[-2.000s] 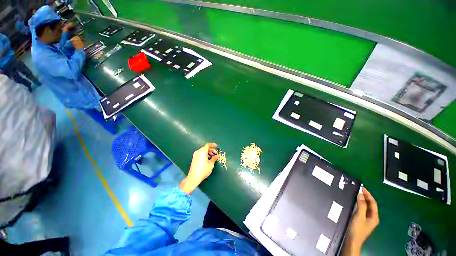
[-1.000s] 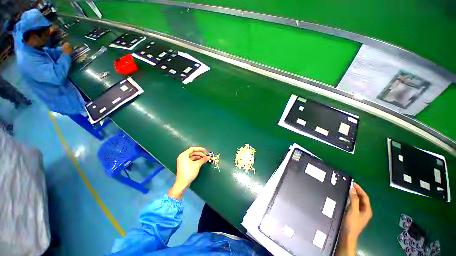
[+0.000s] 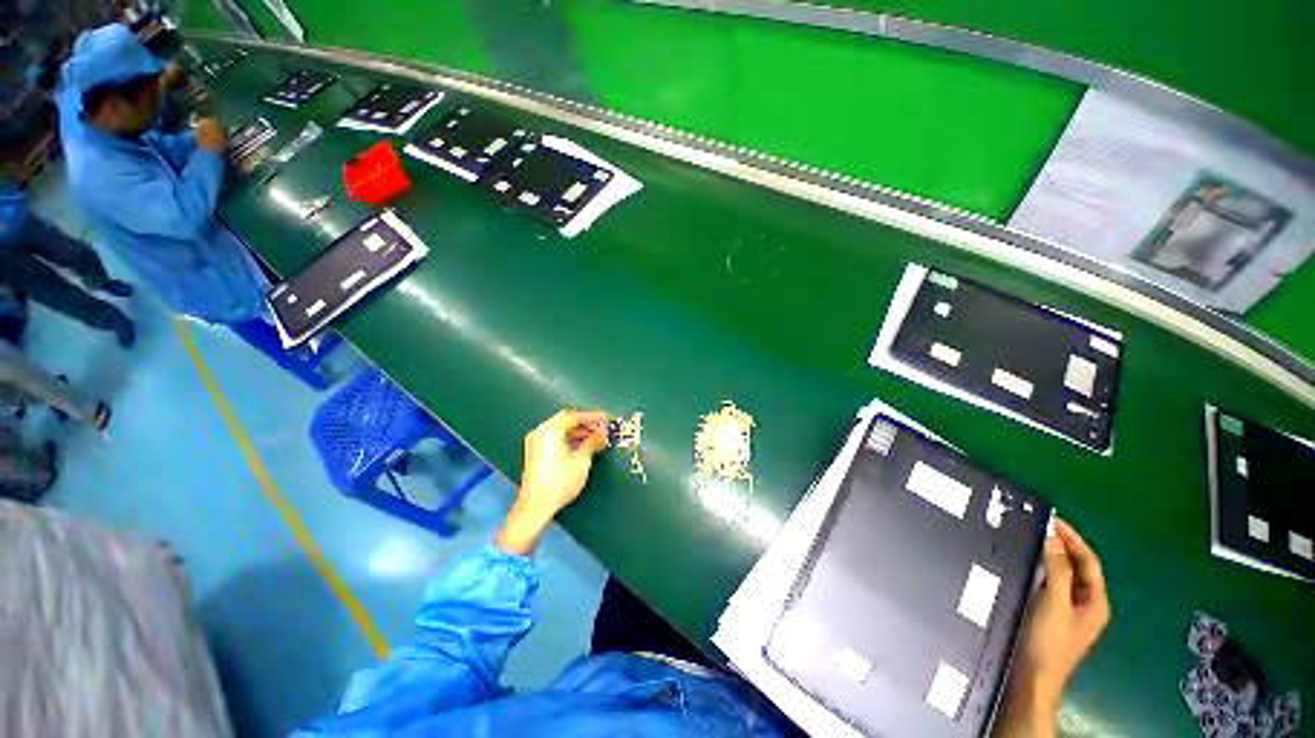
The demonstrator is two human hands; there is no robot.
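A black tablet back cover (image 3: 901, 577) with white pads lies tilted on white backing sheets (image 3: 779, 570) at the belt's near edge. My right hand (image 3: 1064, 613) grips the cover's right edge near its upper corner. My left hand (image 3: 557, 469) is at the small pile of dark-and-cream parts (image 3: 632, 444), with thumb and fingertips together on its left side. A small dark bit shows at the fingertips; whether it is held is too small to tell. A larger loose pile of small cream parts (image 3: 724, 444) lies between that pile and the cover.
More back covers lie on the green belt, two at right (image 3: 1002, 353) (image 3: 1269, 490), others far left (image 3: 346, 274). A red box (image 3: 377, 173) stands far left near a person in blue (image 3: 152, 195). Grey ringed pieces (image 3: 1226, 681) lie lower right. A blue stool (image 3: 382, 440) is beside the belt.
The two covers behind and right of mine have shifted right in view. My left hand stays at the small pile, its fingers slightly repositioned. My right hand still holds the cover.
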